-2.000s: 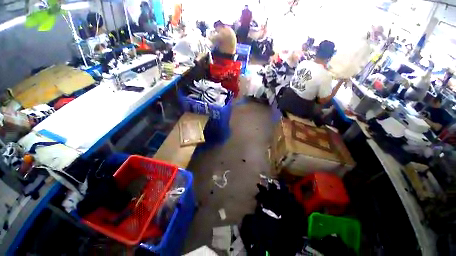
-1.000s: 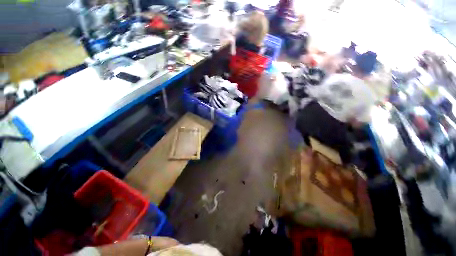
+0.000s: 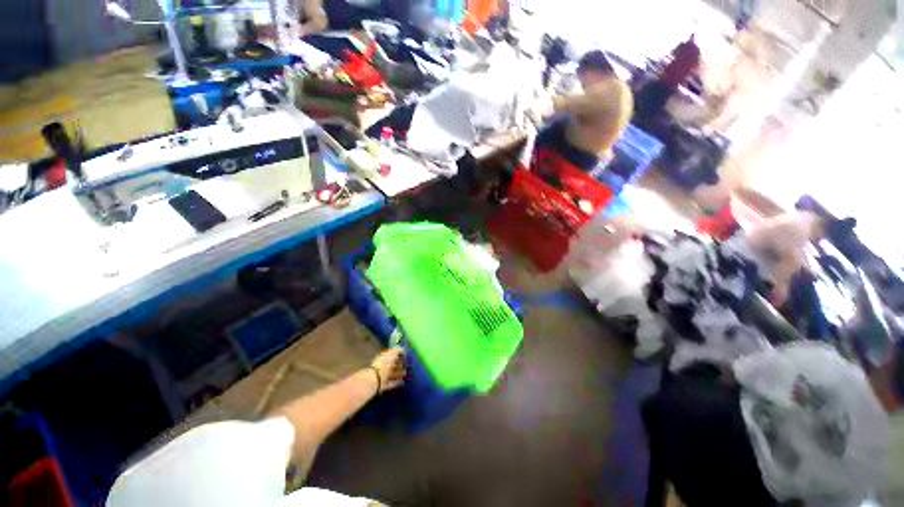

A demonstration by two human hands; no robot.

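A bright green perforated basket is tilted over the blue plastic crate beside the sewing table. Its inside cannot be made out. My left hand, bare with a thin band at the wrist, reaches in from the lower left and is closed on the basket's near left rim. A little pale fabric shows past the basket's far edge; the rest of the crate's contents is hidden. My right hand is not in view.
A wooden bench lies left, partly under my arm. A white sewing table with a machine and a phone stands left. A red basket stands behind the crate. A worker in a white top sits right, beside heaped black-and-white fabric.
The view has moved forward to the blue crate. The green basket, earlier on the floor at the right, is now over the crate, held by my left hand.
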